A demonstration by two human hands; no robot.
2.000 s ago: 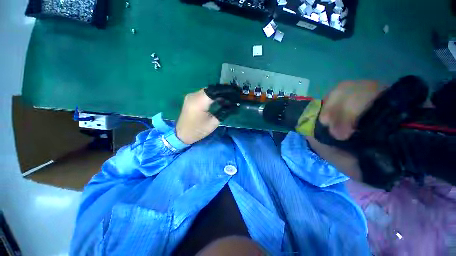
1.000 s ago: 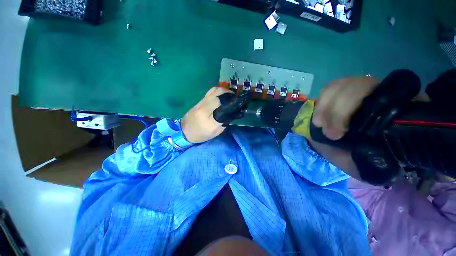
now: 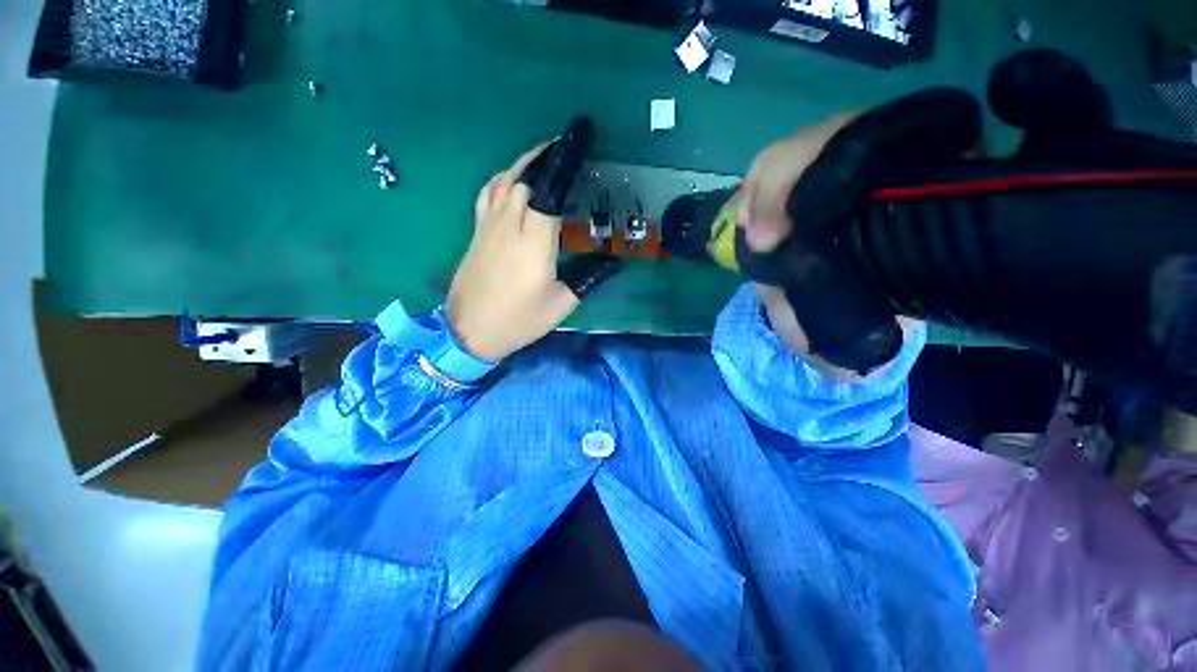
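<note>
The assembly jig (image 3: 663, 184), a silver-grey plate with an orange lower strip, lies on the green mat near its front edge. Dark and silver parts (image 3: 635, 226) stand on its left stations. My right hand (image 3: 788, 184) grips the black electric screwdriver (image 3: 998, 243) by its yellow band. Its nose is over the jig and hides the right stations; the bit is not visible. My left hand (image 3: 515, 256), with black finger cots, is at the jig's left end with thumb and fingers apart. It holds nothing that I can see.
A bin of fine screws (image 3: 138, 37) is at the upper left. Loose screws (image 3: 381, 167) lie on the mat. Several flat silver-white squares (image 3: 663, 114) lie behind the jig, before a black bin (image 3: 840, 29). A person's pink sleeve (image 3: 1050, 538) is at lower right.
My left hand has opened and moved left and up from the screwdriver's tip. The screwdriver in my right hand has moved up over the jig, covering its right part.
</note>
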